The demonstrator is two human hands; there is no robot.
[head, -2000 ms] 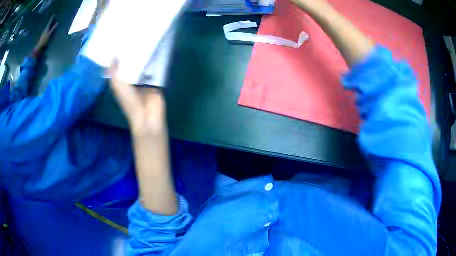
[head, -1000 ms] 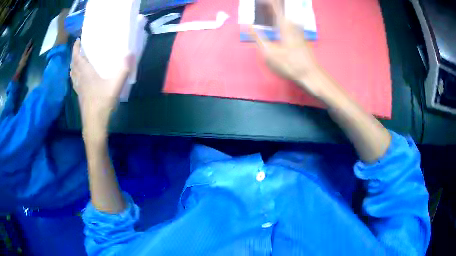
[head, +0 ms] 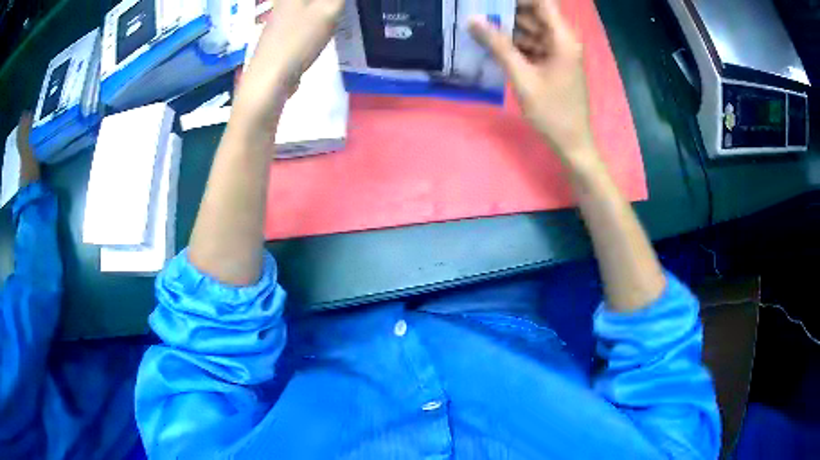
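Note:
A printed sleeve [head: 400, 40], white with a dark picture and a blue edge, is held over the mat at the top of the view. My left hand [head: 301, 36] is at its left end, with the fingertips partly cut off by the top edge. My right hand [head: 553, 85] holds its right end, thumb on the front. Whether a box is inside cannot be told. A plain white box [head: 310, 112] lies on the mat's left part, partly behind my left hand. Two more white boxes [head: 130, 184] lie overlapped on the bench at left.
Stacks of printed sleeves or boxes [head: 153, 45] stand at upper left. The pink-red mat [head: 450, 171] lies on the dark green bench [head: 423, 256]. A white strip [head: 209, 110] lies left of the mat. The scale [head: 760, 117] is at right with a cable beside it. A neighbour's sleeve [head: 36, 243] is at far left.
The white boxes my left hand carried are down at left, and that hand has moved right to the printed sleeve. The sleeve is raised between both hands. The view has shifted.

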